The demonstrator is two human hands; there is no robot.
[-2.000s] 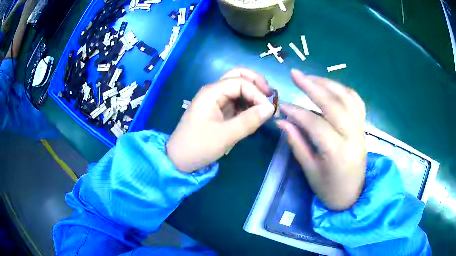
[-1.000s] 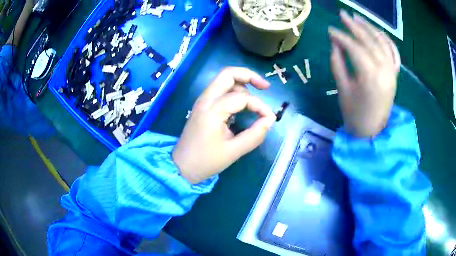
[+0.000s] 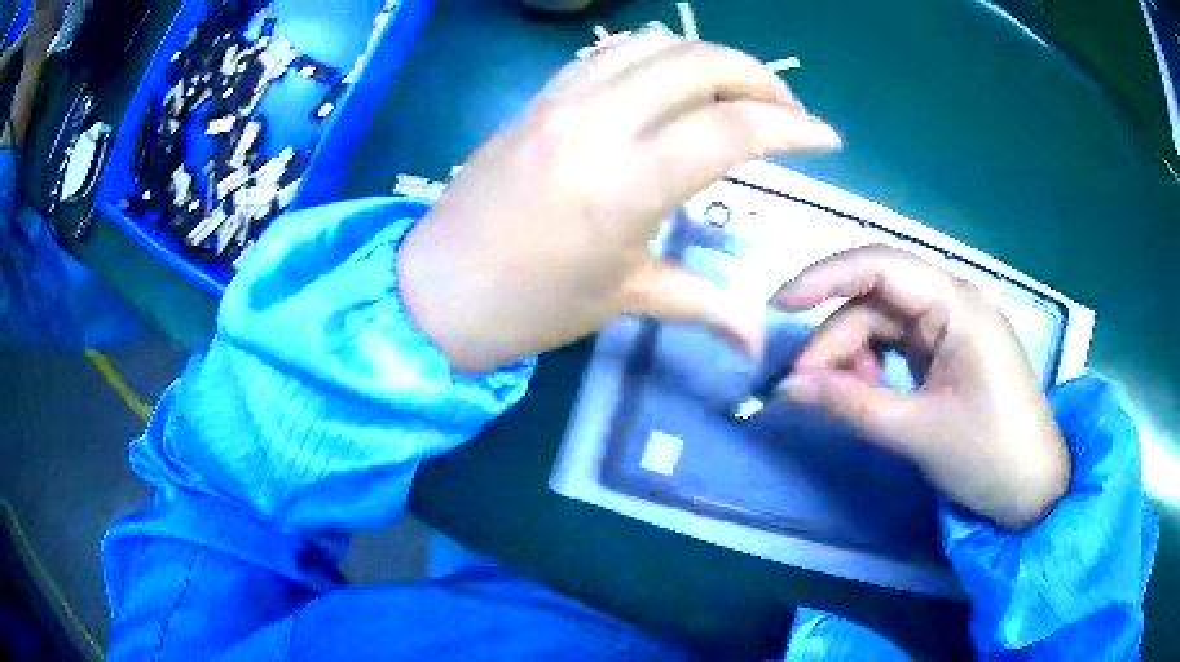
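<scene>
The tablet back cover (image 3: 828, 485) lies on a white protective sheet (image 3: 569, 446), with a small white label (image 3: 661, 453) near its lower left corner and a round camera opening near its upper left corner. My left hand (image 3: 582, 194) is blurred above the cover's left edge, thumb and fingers wide apart, with nothing seen in it. My right hand (image 3: 932, 375) is over the middle of the cover, thumb and fingertips close together. A small white patch shows beside these fingertips; whether it is a held part or a label on the cover cannot be told.
A blue parts tray (image 3: 330, 142) with mixed black and white strips is at the upper left. Cream liners (image 3: 686, 20) lie beyond my left hand. Loose light strips (image 3: 417, 186) lie beside my left wrist. Part of a person is at the far left edge.
My left hand has opened from its pinch on the dark strip, which no longer shows. My right hand has come back from beside the pot to over the cover. The view has shifted.
</scene>
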